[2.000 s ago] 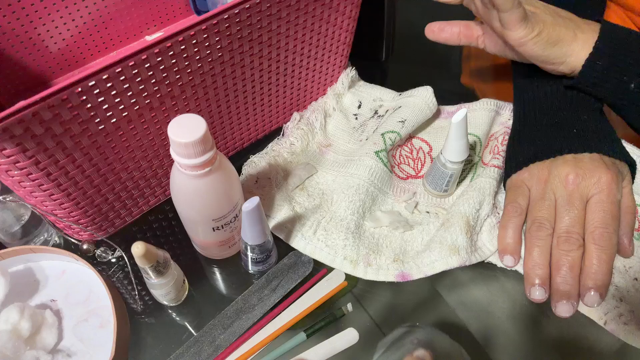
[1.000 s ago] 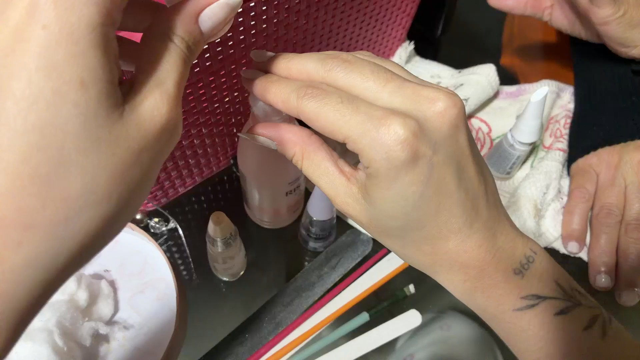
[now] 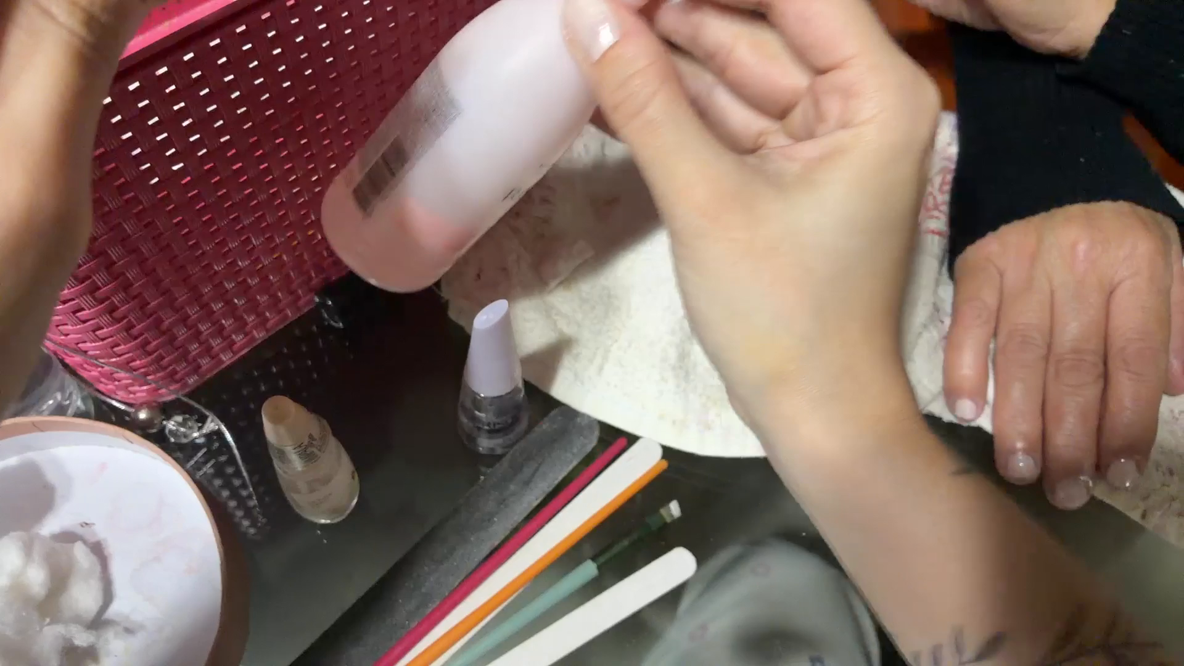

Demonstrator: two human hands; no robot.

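My right hand point(image 3: 777, 139) holds the pink plastic bottle point(image 3: 472, 139) near its top, which lies beyond the upper edge of the view; the bottle is lifted and tilted, with pink liquid low inside. Of my left hand, only the wrist and forearm side point(image 3: 46, 166) show at the upper left, its fingers out of view. Below the bottle, a nail polish bottle with a lilac cap point(image 3: 494, 379) stands on the dark glass table. A small bottle with a beige cap point(image 3: 310, 461) is left of it. Nail files point(image 3: 481, 527) and thin sticks point(image 3: 546, 555) lie side by side in front.
A pink woven plastic basket point(image 3: 213, 185) fills the upper left. A round dish point(image 3: 208, 518) with cotton point(image 3: 46, 583) is at the lower left. A stained white towel point(image 3: 638, 370) lies under another person's hand point(image 3: 1064, 342) at the right; that person's other hand point(image 3: 1054, 18) is above.
My right hand has lifted the pink bottle off the table and tilted it. My left hand has moved up and left, its fingers out of view.
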